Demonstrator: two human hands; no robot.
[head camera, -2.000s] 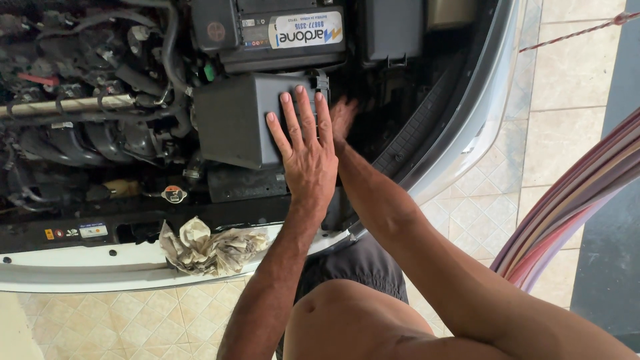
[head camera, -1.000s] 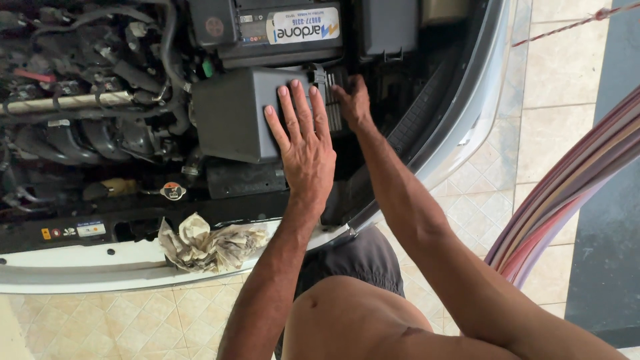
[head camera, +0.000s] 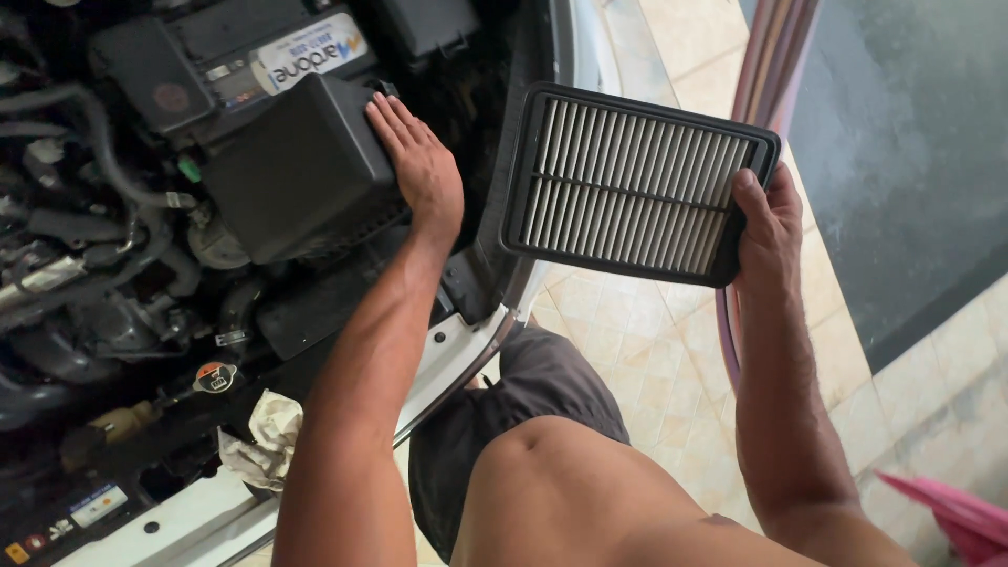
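My right hand (head camera: 768, 224) grips the right end of a rectangular engine air filter (head camera: 638, 189), thumb on its face. The filter has pale pleats, a black frame and a bar across its middle, and is held up to the right of the engine bay. My left hand (head camera: 425, 165) lies with fingers together and extended on the right edge of the black plastic air filter housing (head camera: 295, 173). Its fingertips are near a clip at the housing's upper corner. Whether they press or hold the housing up cannot be told.
A car battery (head camera: 311, 51) with a label sits behind the housing. The radiator cap (head camera: 215, 378) and a crumpled cloth or paper (head camera: 264, 441) are near the white front edge (head camera: 193, 512). Striped fabric (head camera: 776, 63) hangs at the right over the tiled floor. Pink cloth (head camera: 953, 512) shows lower right.
My right hand has come out from beside the housing and moved right, now holding the air filter. My left hand stays at the housing, its fingers now closer together. The view has turned and shifted.
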